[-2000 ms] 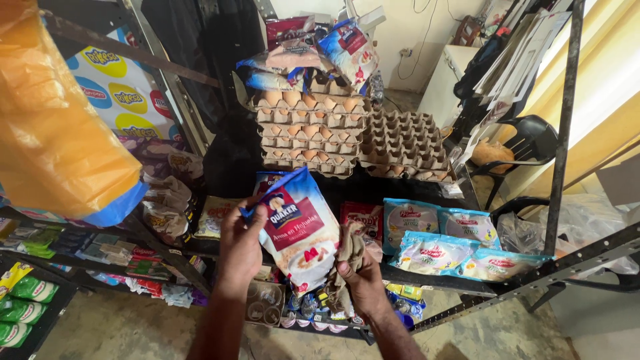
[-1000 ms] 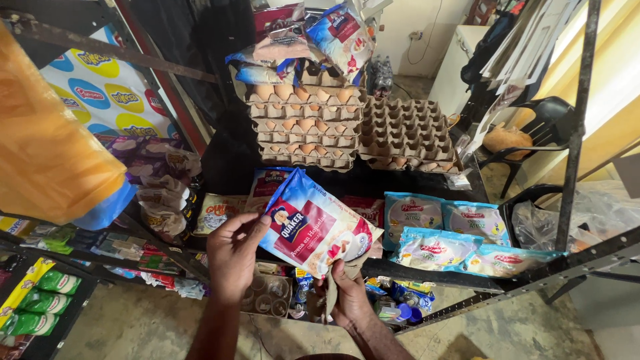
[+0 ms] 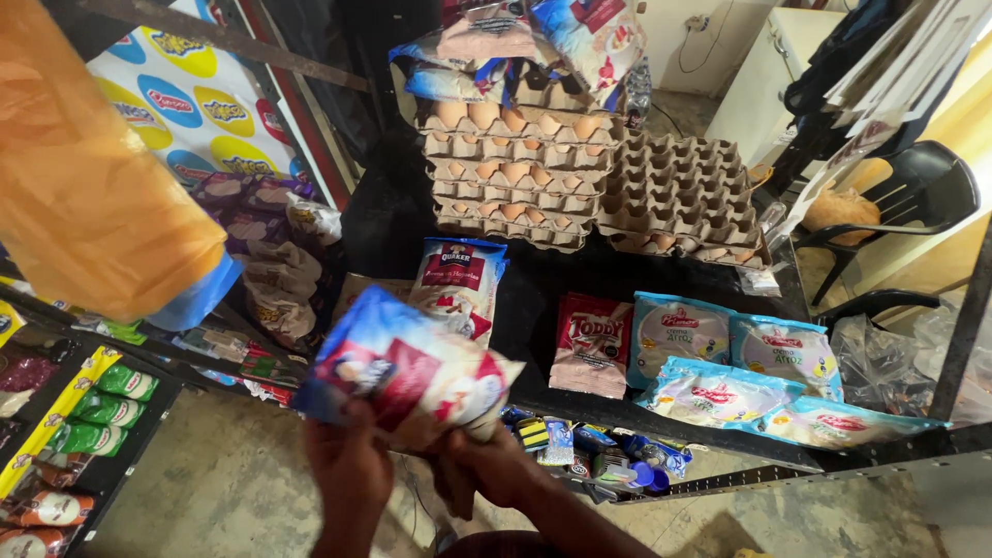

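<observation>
A blue, red and cream Quaker oat bag (image 3: 411, 364), blurred and tilted, is held in front of the black shelf. My left hand (image 3: 349, 457) grips its lower left side. My right hand (image 3: 488, 465) is at its lower right end, closed on a crumpled brown cloth (image 3: 453, 492); whether it also grips the bag is hard to tell. Behind the held bag, another Quaker bag (image 3: 457, 279) lies on the shelf. Red Toddy packets (image 3: 590, 341) and several light-blue rice cream bags (image 3: 682, 333) lie to the right.
Stacked cardboard egg trays (image 3: 515, 186) stand at the back, with more oat bags (image 3: 589, 39) on top. Another egg-tray stack (image 3: 674, 194) is beside them. An orange plastic bag (image 3: 101, 170) hangs at left. A metal upright (image 3: 965, 341) rises at right. Small packets (image 3: 597, 449) sit on a lower shelf.
The held oat bag has moved left relative to the shelf goods, showing the Toddy packets and the other Quaker bag more fully. The brown cloth remains at my right hand.
</observation>
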